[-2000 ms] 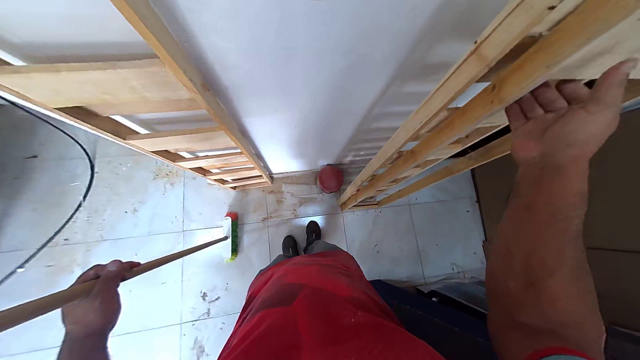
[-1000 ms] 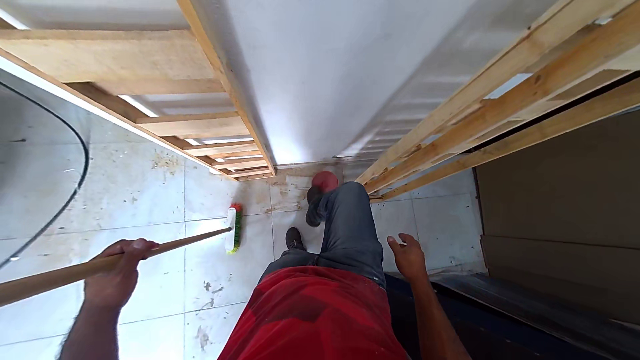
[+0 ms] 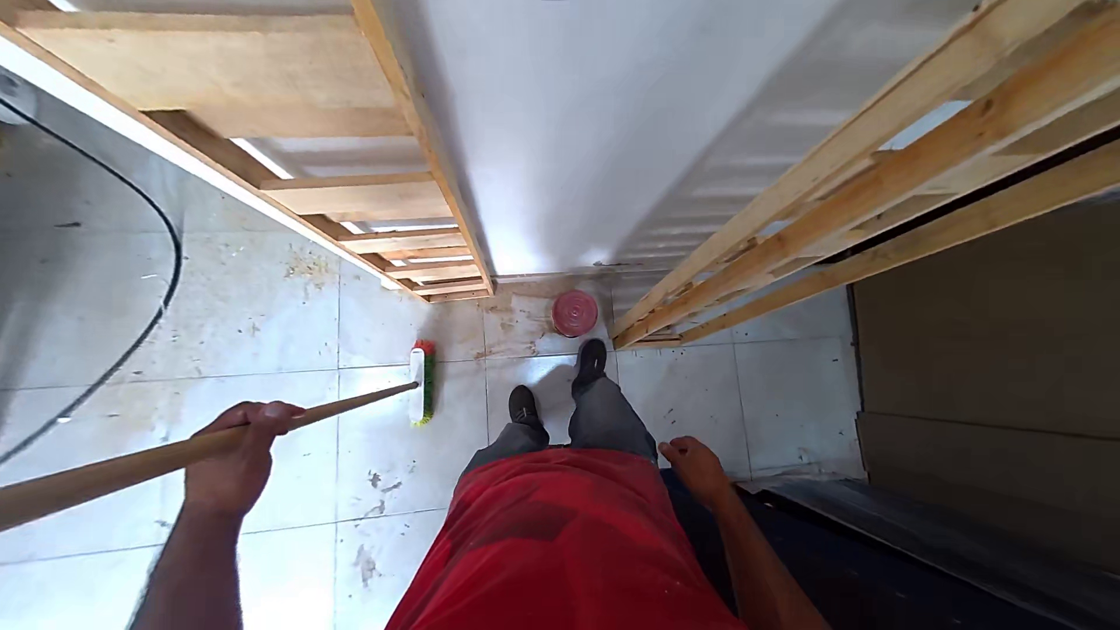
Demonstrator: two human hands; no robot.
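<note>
My left hand grips the wooden handle of a push broom at the left. The broom's head, a white block with red, green and yellow bristles, rests on the tiled floor left of my feet. My right hand hangs beside my right hip with its fingers loosely curled, and nothing shows in it. A round red container stands on the floor by the wall, just ahead of my right shoe.
Wooden slatted frames lean at the left and right against the white wall. A black cable curves over the floor at far left. Brown panels and a dark object lie at right.
My right hand has left the right wooden frame, where it was two seconds ago, and now hangs by my hip. My right foot, lifted towards the red container a second ago, is lower beside it.
</note>
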